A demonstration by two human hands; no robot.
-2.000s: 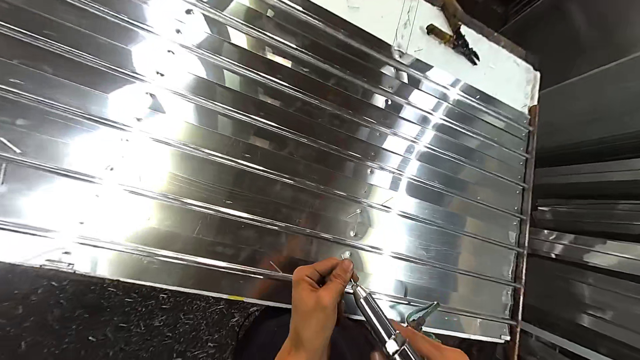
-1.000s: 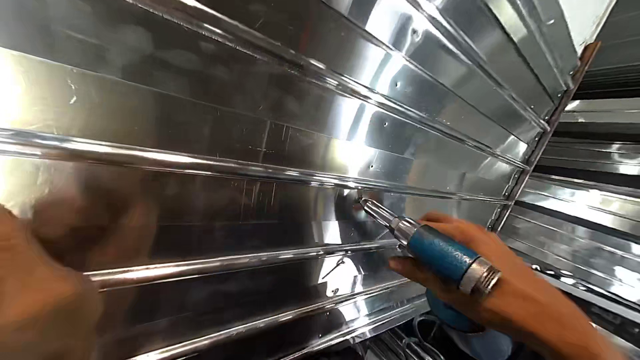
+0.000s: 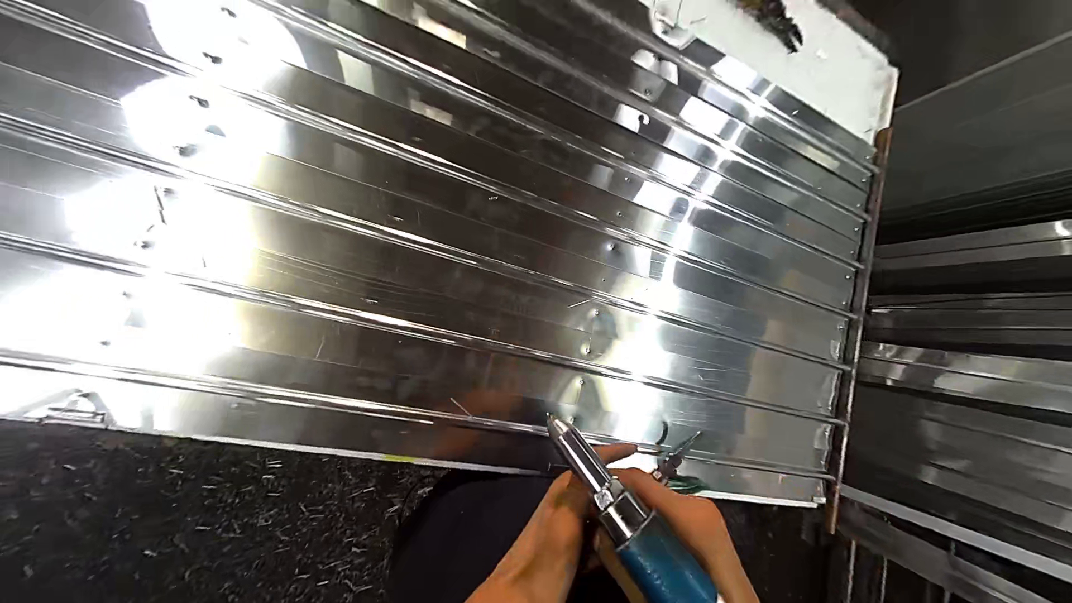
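My right hand is shut on a rivet gun with a blue body and a silver nose. The nose points up and left over a ribbed sheet-metal panel, close to its near edge. My left hand lies beside the gun's nose section; its fingertips are partly hidden by the tool, so its hold is unclear. Rivets dot the shiny panel between long raised ribs. Just right of the gun, a pair of pliers rests at the panel's edge, partly behind my right hand.
A dark, worn tool lies on the white board at the upper right. A rusty metal edge borders the panel's right side, with stacked metal profiles beyond. Metal scraps litter the dark floor at lower left.
A second ago my left hand was off to the left and the rivet gun's nose was at a rib. Now both hands are together at the near edge. The view has shifted widely.
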